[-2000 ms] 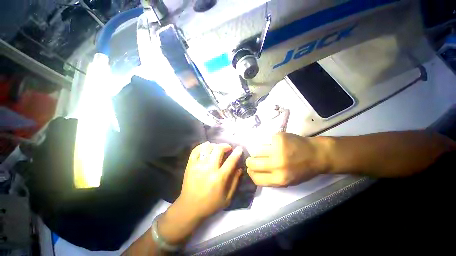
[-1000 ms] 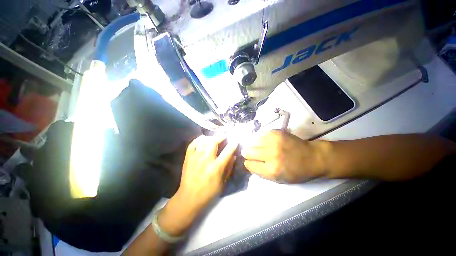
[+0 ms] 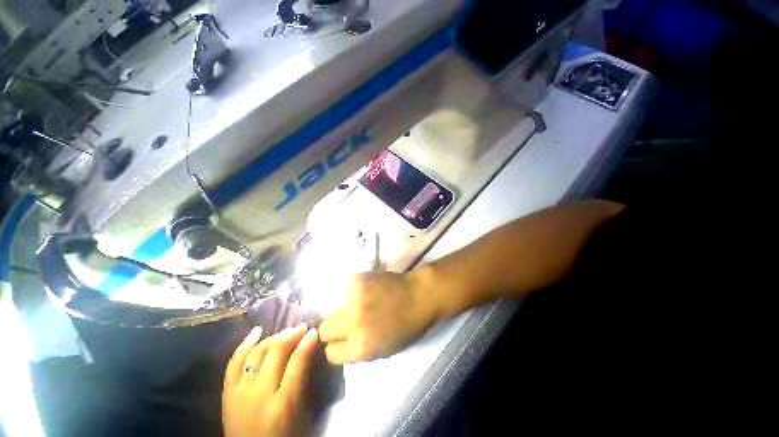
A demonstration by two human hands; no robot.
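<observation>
The black garment [image 3: 145,375] lies on the machine table at the lower left, its edge running under the needle area [image 3: 265,290] of the white JACK sewing machine [image 3: 282,128]. My left hand [image 3: 269,380] is on the cloth just in front of the needle area, fingertips pressing it and a ring on one finger; its lower part is cut off by the frame. My right hand [image 3: 380,316] is curled at the cloth's right edge, close beside the left fingertips. Bright glare hides its fingertips and the stitching point.
A phone [image 3: 410,189] with a lit screen lies on the machine bed behind my right hand. A glowing lamp [image 3: 17,367] stands at the left edge. A dark control panel [image 3: 512,30] is at the top of the machine. The table's front edge [image 3: 444,367] runs diagonally at lower right.
The view has turned right, so the machine and hands show lower and further left. The phone's dark screen is now lit. Both hands remain at the cloth by the needle area.
</observation>
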